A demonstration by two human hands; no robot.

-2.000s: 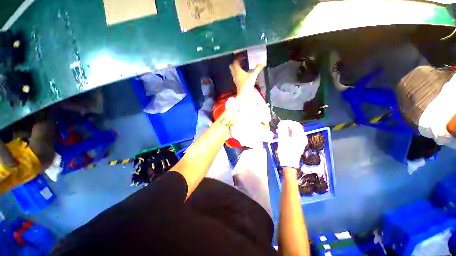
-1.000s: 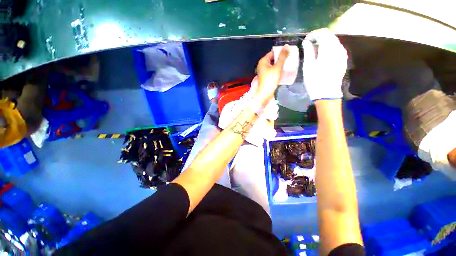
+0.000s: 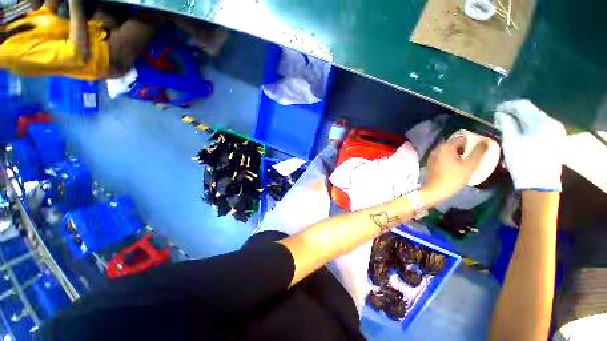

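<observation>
My bare left hand (image 3: pixel 447 166), with a tattooed forearm and a pale wristband, grips a white roll (image 3: pixel 490 161) just below the bench edge. My right hand (image 3: pixel 532 143), in a white glove, is beside the roll to its right, at the bench edge. Its fingers are bent, and whether they pinch anything cannot be made out. A crumpled white cloth (image 3: pixel 376 178) lies by my lap over the red stool (image 3: pixel 369 143).
The green bench (image 3: pixel 373 40) carries a cardboard pad (image 3: pixel 459 36) with a white ring (image 3: pixel 479 8) and thin sticks. Below are a blue tray of dark brown bundles (image 3: pixel 389 303), a green-rimmed crate of black bundles (image 3: pixel 229 176) and a lined blue bin (image 3: pixel 286 126). A person in yellow is upper left.
The view has turned, bringing the cardboard pad with the ring into sight. The left hand still holds the roll; the gloved right hand stays close beside it. Earlier, the right hand came up from over the blue tray.
</observation>
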